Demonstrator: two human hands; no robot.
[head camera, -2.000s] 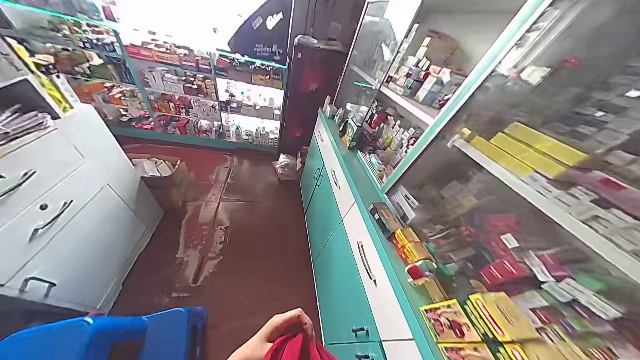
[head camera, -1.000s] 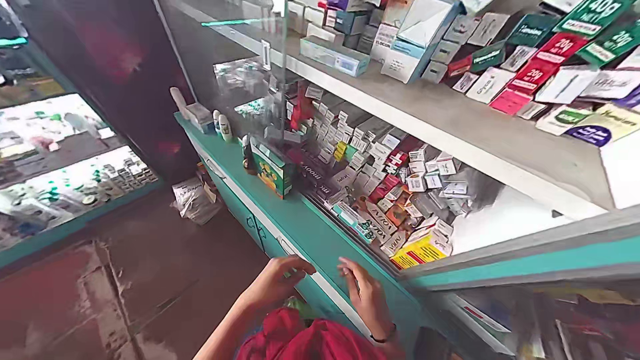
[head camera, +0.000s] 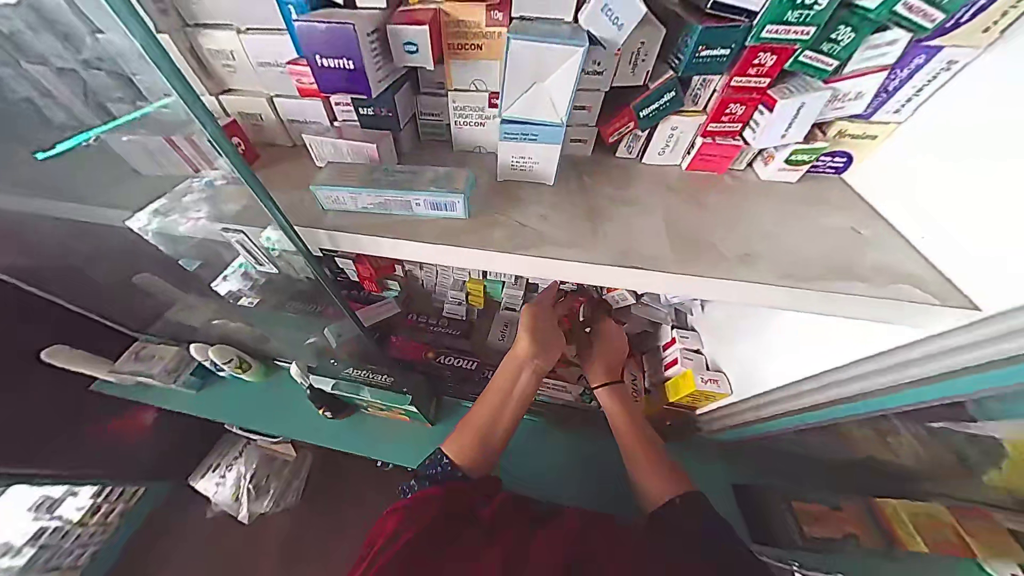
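Both of my hands reach into the lower compartment of the cabinet, under the shelf edge. My left hand (head camera: 542, 329) and my right hand (head camera: 600, 344), with a dark band at its wrist, are close together at some small reddish boxes. Whether either hand grips a box is hard to tell, since the fingers are partly hidden and blurred. Small medicine cartons (head camera: 504, 330) lie to the left of my hands, and Moov boxes (head camera: 452, 358) lie nearer the front. Right of my hands is a yellow and white carton (head camera: 698, 389).
Above my hands runs a grey shelf (head camera: 640, 216) with many medicine boxes. A glass door edge (head camera: 264, 200) slants down at left. On the teal counter (head camera: 552, 456) stand an Aptivate box (head camera: 368, 388) and white bottles (head camera: 232, 362). A plastic bag (head camera: 252, 476) is below.
Both hands have moved forward from above the counter's front edge into the lower compartment and come closer together. The view has turned and moved nearer to the cabinet.
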